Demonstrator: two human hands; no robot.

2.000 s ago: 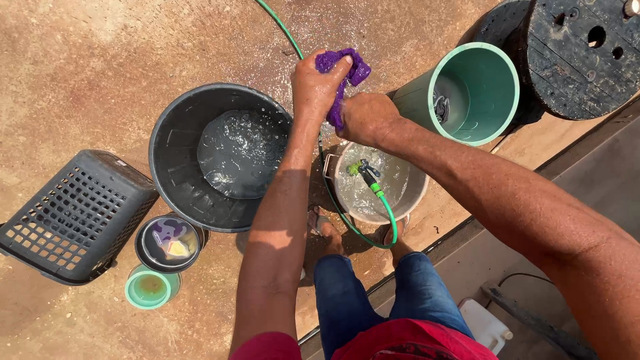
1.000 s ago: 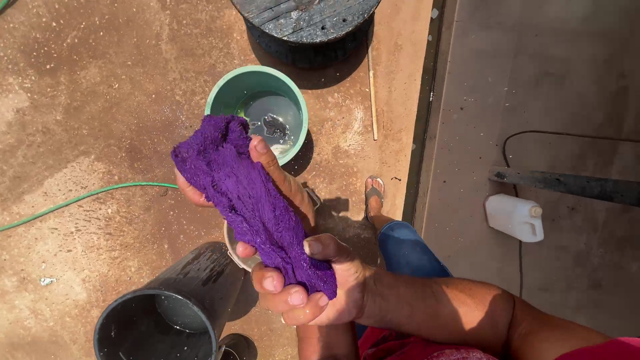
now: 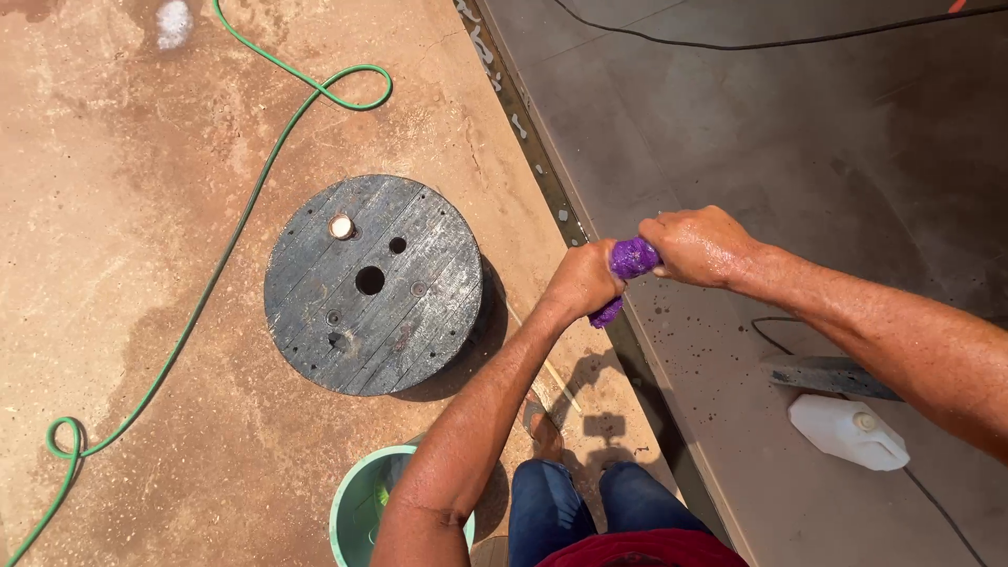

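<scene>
A wet purple cloth (image 3: 635, 258) is stretched, tightly twisted, between my two fists. My left hand (image 3: 587, 276) is closed around it, and a short end of the cloth sticks out below that fist. My right hand (image 3: 697, 244) grips the other end, a little higher and to the right. Both arms reach out over the drain channel at the edge of the concrete. Below my left forearm stands a green bucket (image 3: 340, 504), partly covered by that arm, with something bright green inside.
A black wooden cable spool (image 3: 315, 276) with a small white-topped item (image 3: 341, 227) stands at left. A green hose (image 3: 260, 185) loops over the concrete. A narrow channel (image 3: 622, 346) runs diagonally. A white plastic jug (image 3: 846, 433) lies right, beside a dark beam (image 3: 835, 376) and cable.
The purple cloth, bunched loosely across both hands a second ago, is now twisted between my fists, which are farther from my body. The view has shifted strongly toward the spool and channel.
</scene>
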